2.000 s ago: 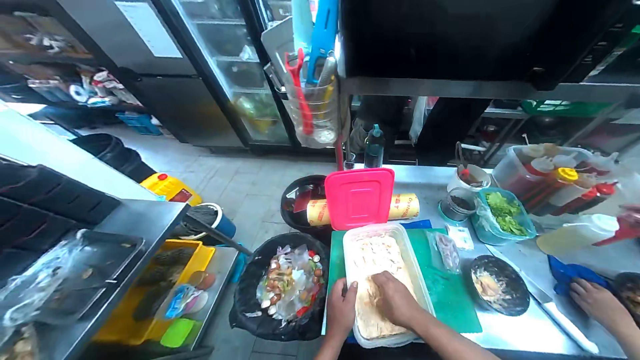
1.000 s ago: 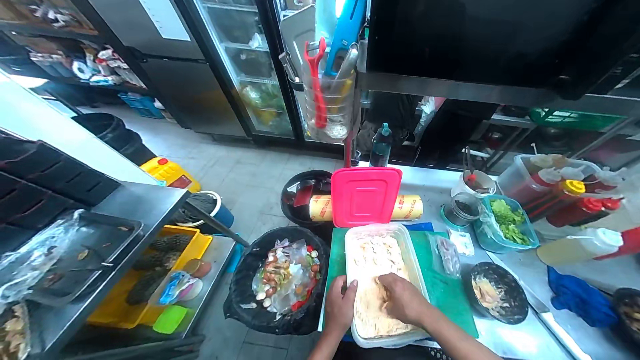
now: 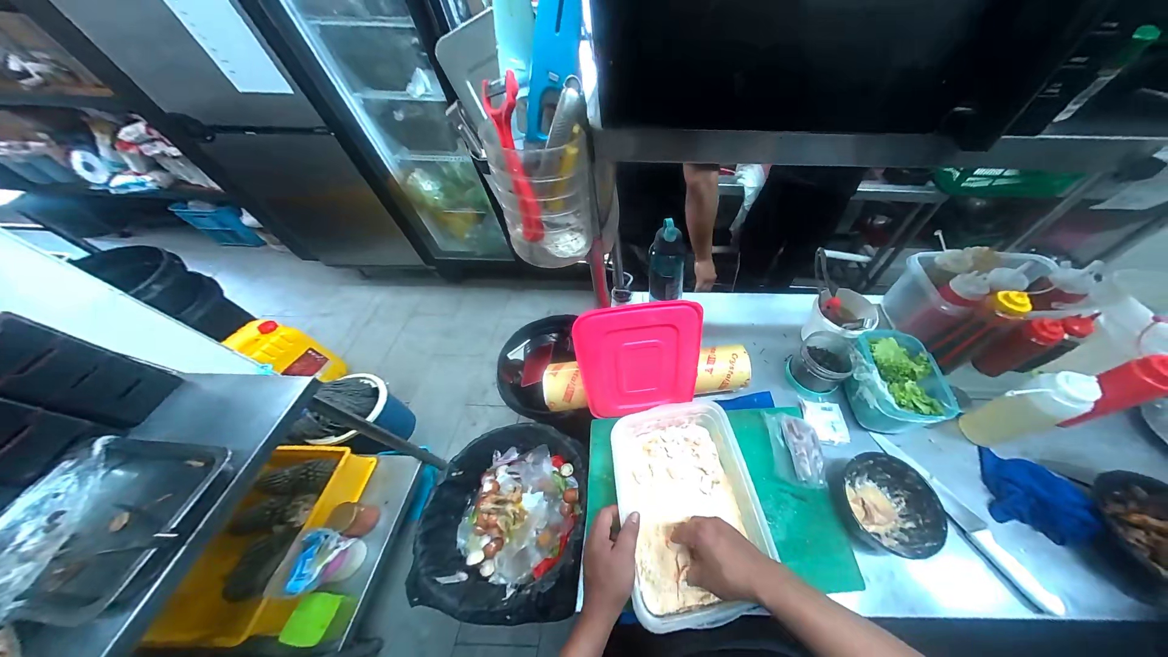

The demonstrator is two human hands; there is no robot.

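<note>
A clear plastic tub point(image 3: 680, 465) of pale, creamy food lies lengthwise on a green cutting board point(image 3: 808, 529). My left hand point(image 3: 610, 566) rests at the tub's left side, thumb up by the rim; whether it grips the rim is unclear. My right hand point(image 3: 721, 557) is over the tub with its fingers curled down against the food's surface, fingertips partly hidden. A pink plastic lid point(image 3: 639, 356) stands tilted behind the tub, in front of a roll of cling film point(image 3: 725, 369). To the right of the tub lie a small plastic bag point(image 3: 796, 447) and a black bowl point(image 3: 890, 505) with pale residue.
A knife point(image 3: 1004, 557) lies right of the black bowl, near a blue cloth point(image 3: 1040, 497). Beyond are a tub of lettuce point(image 3: 899, 374) and sauce bottles point(image 3: 1031, 342). A lined waste bin point(image 3: 438, 547) stands left of the counter. A person's arm point(image 3: 701, 219) shows behind the counter.
The other person's hand seen at the right edge by the blue cloth two seconds ago is out of view. My hands remain at the tub, with the right one still on the food.
</note>
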